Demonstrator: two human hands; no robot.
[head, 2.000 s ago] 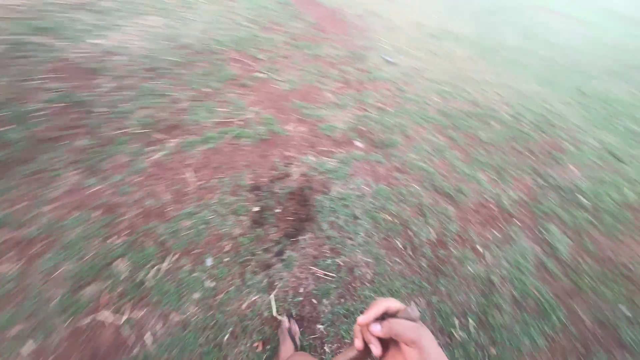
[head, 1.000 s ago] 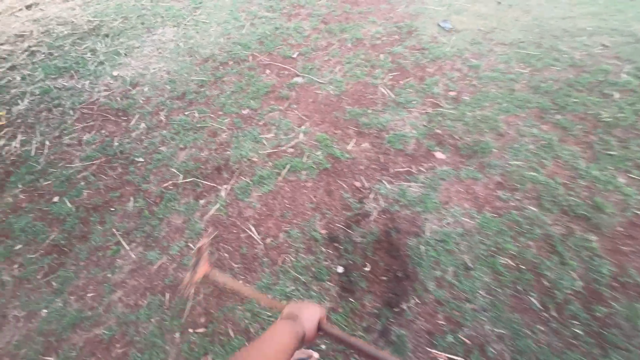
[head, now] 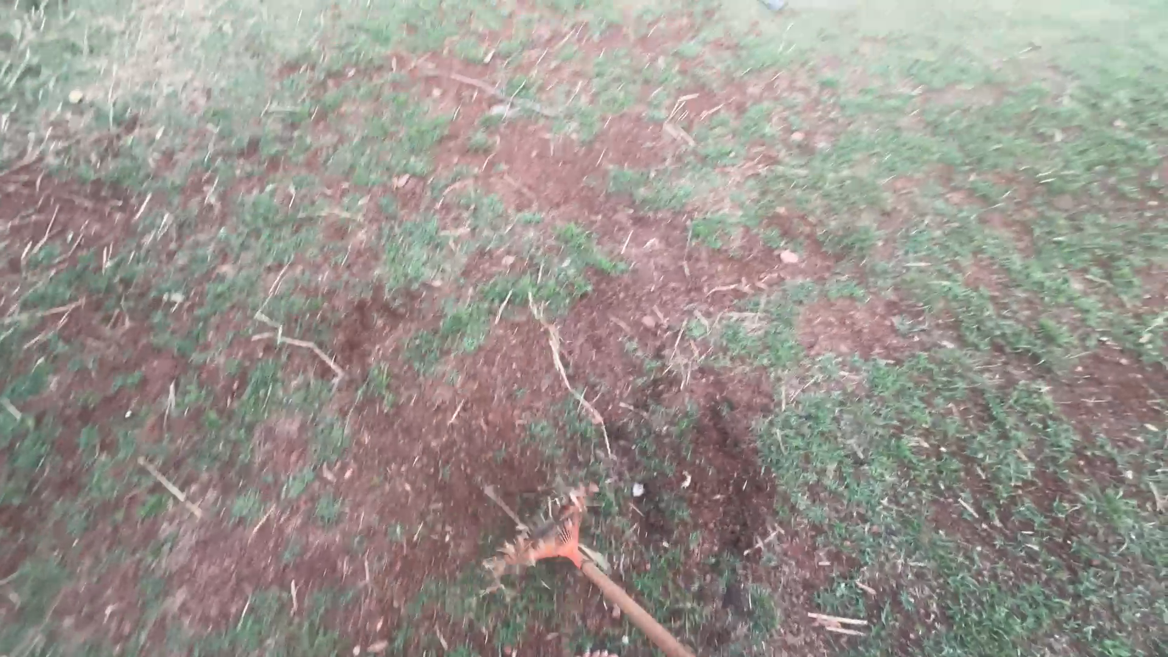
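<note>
An orange rake head lies low in the head view, its tines against the ground with dry plant debris gathered at them. Its brown handle runs down to the right and leaves the view at the bottom edge. Neither of my hands can be made out on the visible part of the handle. A sliver of skin shows at the bottom edge, too small to tell what it is. Right of the rake head is a patch of dark, loose soil.
Patchy grass and reddish bare soil spread all around. A long dry stalk lies ahead of the rake, and a bent twig to its left. A small bluish object is at the top edge.
One second ago a hand held the rake handle low in view; now that hand is out of sight. The rake head has moved to the right, nearer the dark soil patch.
</note>
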